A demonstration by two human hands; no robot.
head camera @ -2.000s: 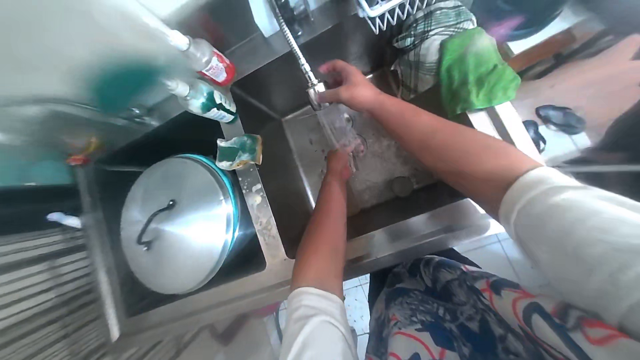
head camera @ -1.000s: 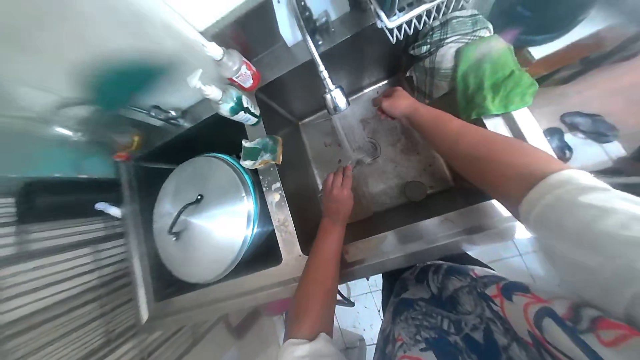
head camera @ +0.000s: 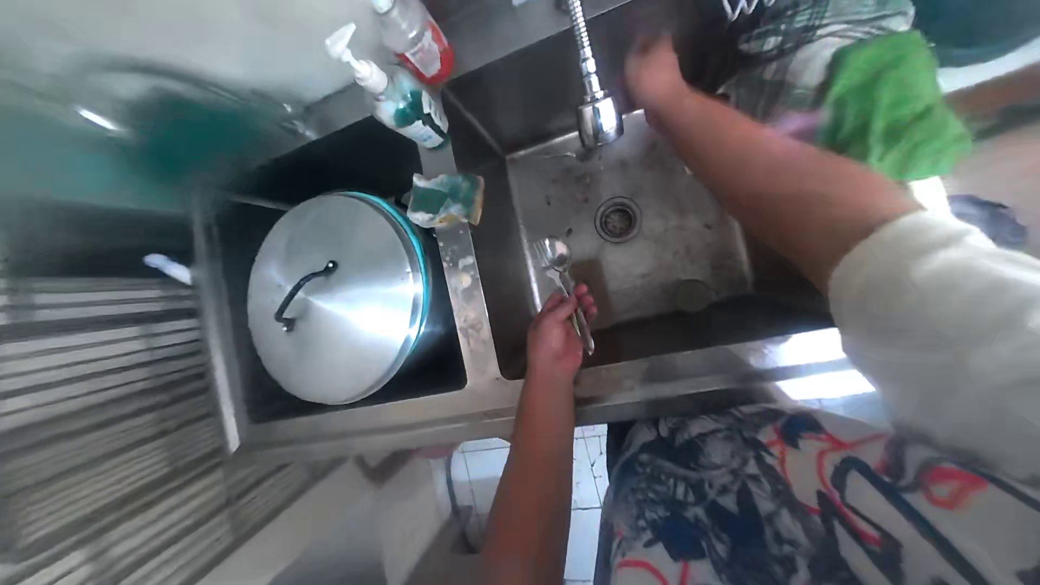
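My left hand [head camera: 559,329] is closed on a metal spoon [head camera: 557,253], held over the near left part of the stainless steel sink basin [head camera: 674,219]; a fork's tines seem to show beside the spoon's bowl. My right hand [head camera: 652,69] is blurred at the far right wall of the basin, right of the chrome faucet head [head camera: 600,120]; its fingers cannot be made out. No water is seen falling from the faucet. The drain [head camera: 618,219] lies below the faucet head.
A large lidded pot [head camera: 341,301] fills the left basin. On the divider lies a soapy sponge [head camera: 445,200], with a pump bottle [head camera: 406,101] and a red-labelled bottle [head camera: 418,45] behind it. A green cloth [head camera: 890,110] hangs at the right, beside a checked cloth [head camera: 853,28].
The water falling from the faucet has stopped. My right hand has moved from the basin up to its far right wall. My left hand has drawn back toward the near edge.
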